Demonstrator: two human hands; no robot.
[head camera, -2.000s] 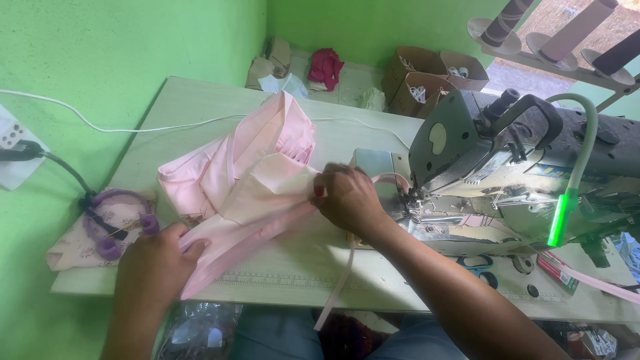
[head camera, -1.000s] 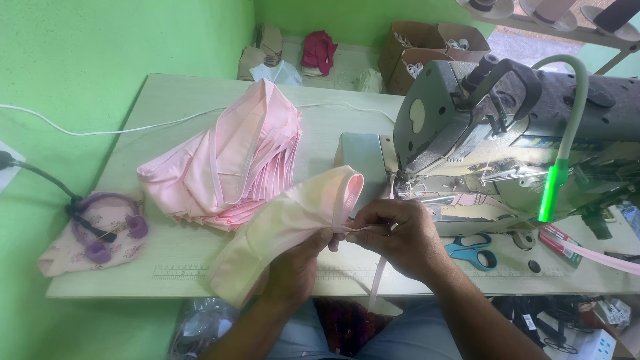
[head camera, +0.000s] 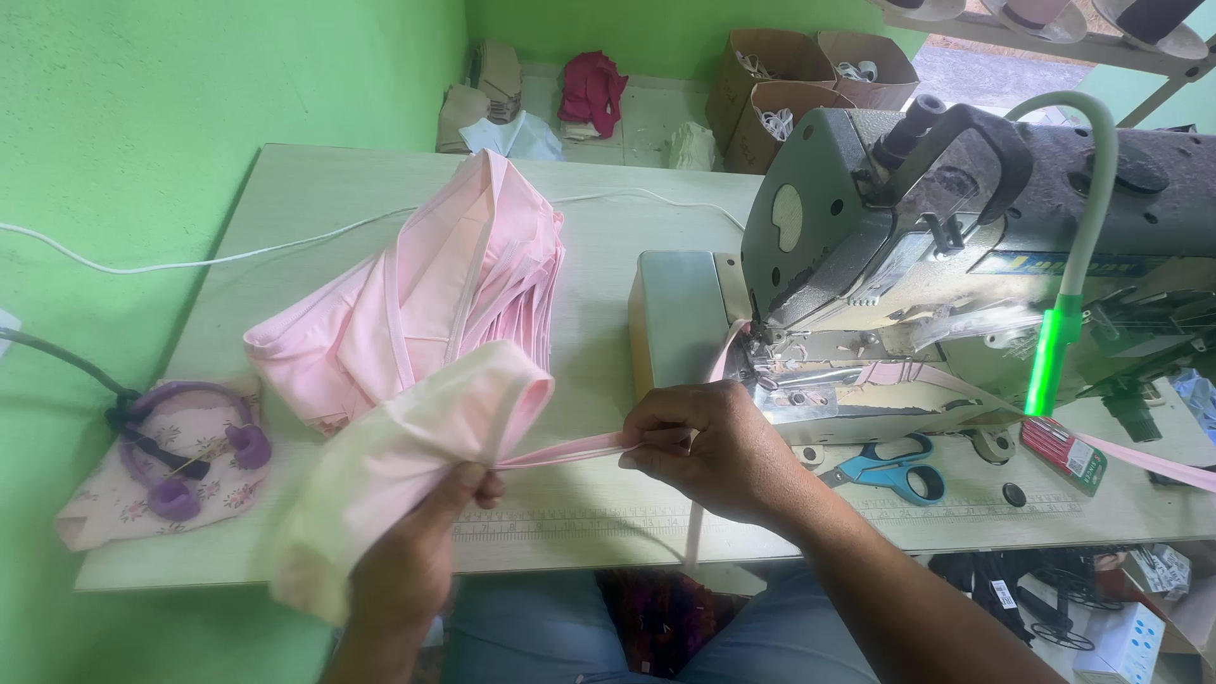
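Observation:
My left hand (head camera: 418, 541) pinches a pale pink fabric piece (head camera: 380, 465) at its gathered edge, near the table's front. Narrow pink strips (head camera: 570, 446) run from that edge to my right hand (head camera: 712, 446), whose thumb and fingers are closed on them. Behind my left hand lies a stack of folded pink fabric pieces (head camera: 427, 294). To the right of the stack stands an industrial sewing machine (head camera: 855, 275), with a pink binding strip (head camera: 726, 351) at its needle area. One strip end hangs below my right hand.
Blue-handled scissors (head camera: 888, 468), a red needle packet (head camera: 1064, 456) and a black disc (head camera: 1014, 494) lie before the machine. Purple headphones (head camera: 173, 494) rest on floral cloth (head camera: 85, 513) at left. A white cable (head camera: 313, 242) crosses the table (head camera: 608, 551). Cardboard boxes (head camera: 750, 104) stand behind.
Two seconds ago the held piece lay by the stack with my hands wide apart. Now it is lifted off to the front, and since one second ago my right hand has drawn away rightward with the strips.

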